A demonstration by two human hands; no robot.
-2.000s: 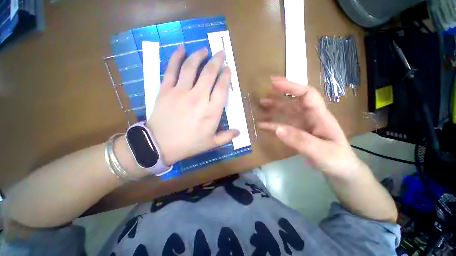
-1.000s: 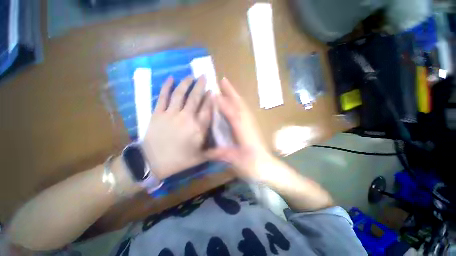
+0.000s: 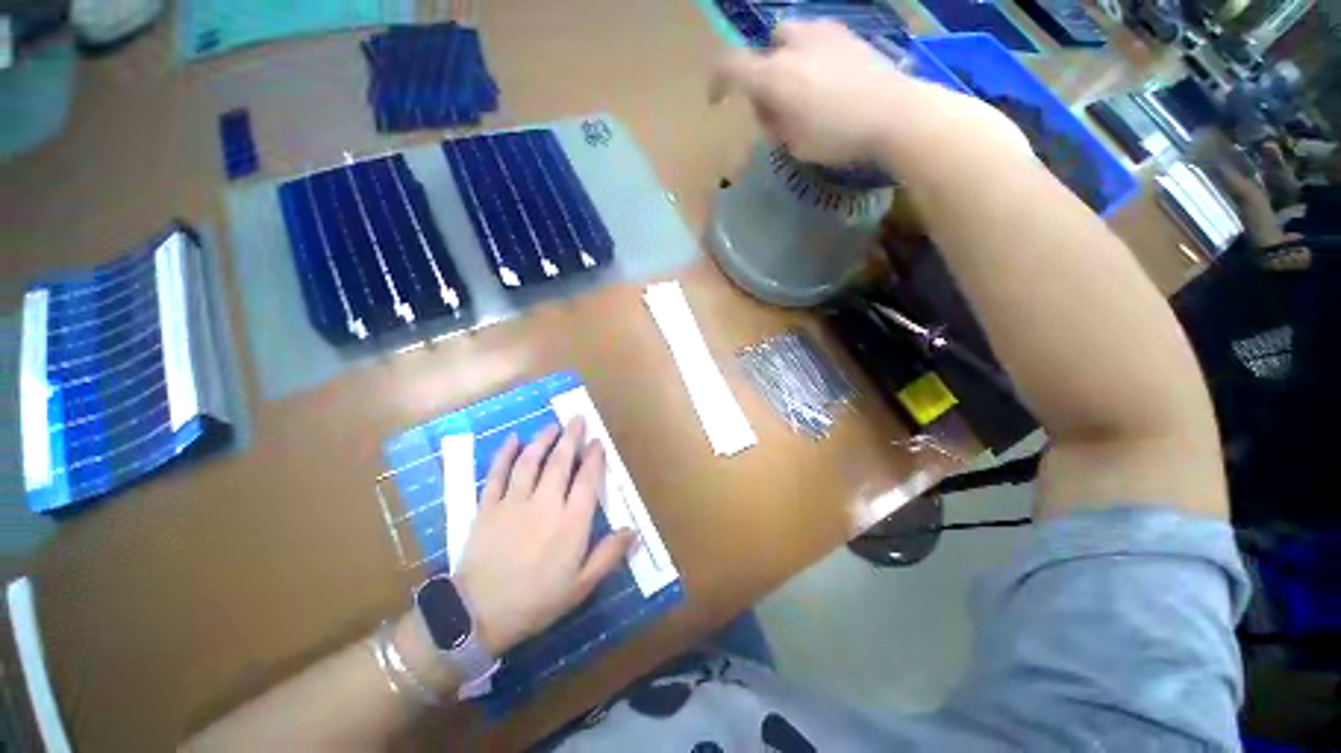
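Observation:
A blue solar panel (image 3: 566,647) lies on the brown table in front of me, with thin wire ends sticking out at its left edge. One white strip (image 3: 459,493) lies on its left part and another white strip (image 3: 625,508) along its right part. My left hand (image 3: 537,544) lies flat on the panel between the strips, fingers slightly apart. My right hand (image 3: 816,96) is raised over the top of a grey round container (image 3: 780,243) at the back right. Its fingers are bent and blurred; I cannot tell if they hold anything.
Loose white strips (image 3: 697,368) and a silver ribbon bundle (image 3: 796,383) lie right of the panel. Dark cell stacks (image 3: 368,243) sit on a grey mat (image 3: 633,191) behind. Finished panels (image 3: 111,375) are at left. A black box (image 3: 956,346) and blue tray (image 3: 1096,155) are at right.
My right hand has left the panel's right side and reached up and forward to the grey container. My left hand stays on the panel. The view has shifted, showing more of the bench behind.

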